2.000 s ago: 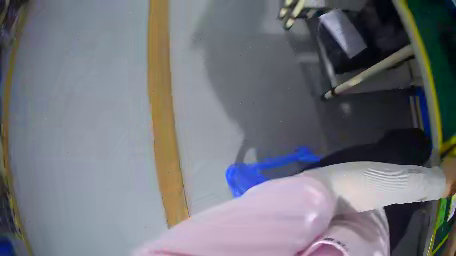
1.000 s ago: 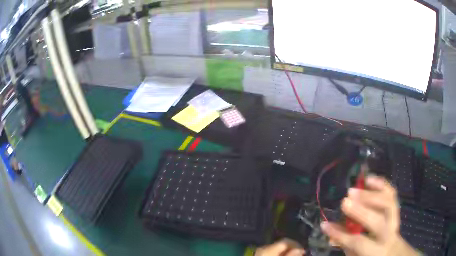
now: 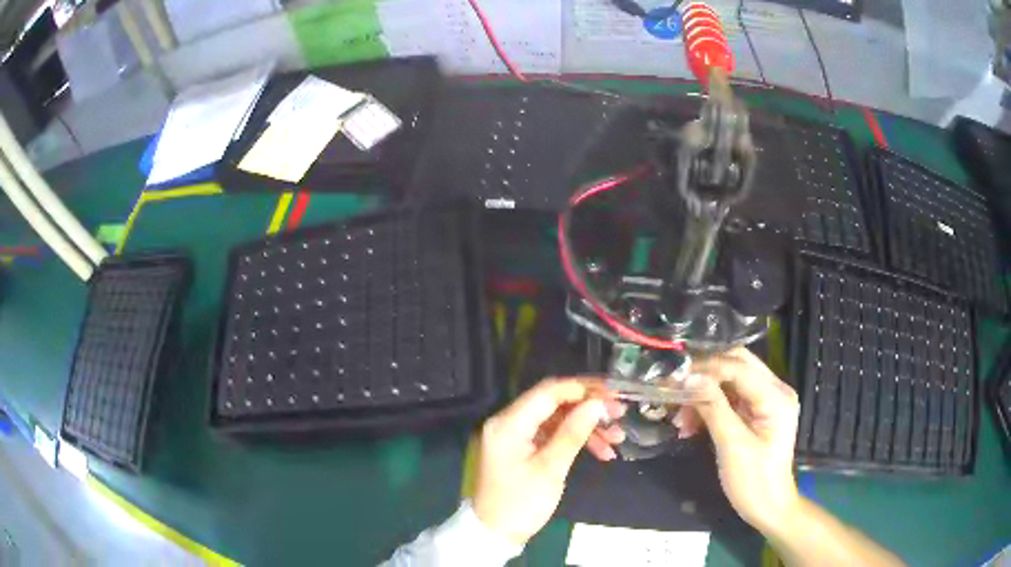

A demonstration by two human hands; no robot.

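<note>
The test fixture (image 3: 637, 321), metal and clear plastic, stands in front of me. Its toggle clamp linkage (image 3: 715, 166) points up, with the red ribbed handle (image 3: 706, 42) raised at the top. My left hand (image 3: 543, 443) is at the left of the fixture's front nest, thumb and fingertips nearly together. My right hand (image 3: 741, 426) is at its right side, fingertips at the clear plate's edge. Whether a small part is between the fingertips of either hand cannot be made out. A thin red wire (image 3: 568, 238) loops left of the clamp.
Black component trays stand left (image 3: 344, 316), right (image 3: 887, 366) and behind (image 3: 521, 144) the fixture. An empty-looking tray (image 3: 128, 354) is at far left. Papers and a pale card (image 3: 369, 122) lie behind left. A white label strip (image 3: 637, 546) is at the front.
The view turned from the floor to the bench, then closer over the fixture. The red handle, earlier in my right hand, is now released and upright. Both hands are now together at the nest.
</note>
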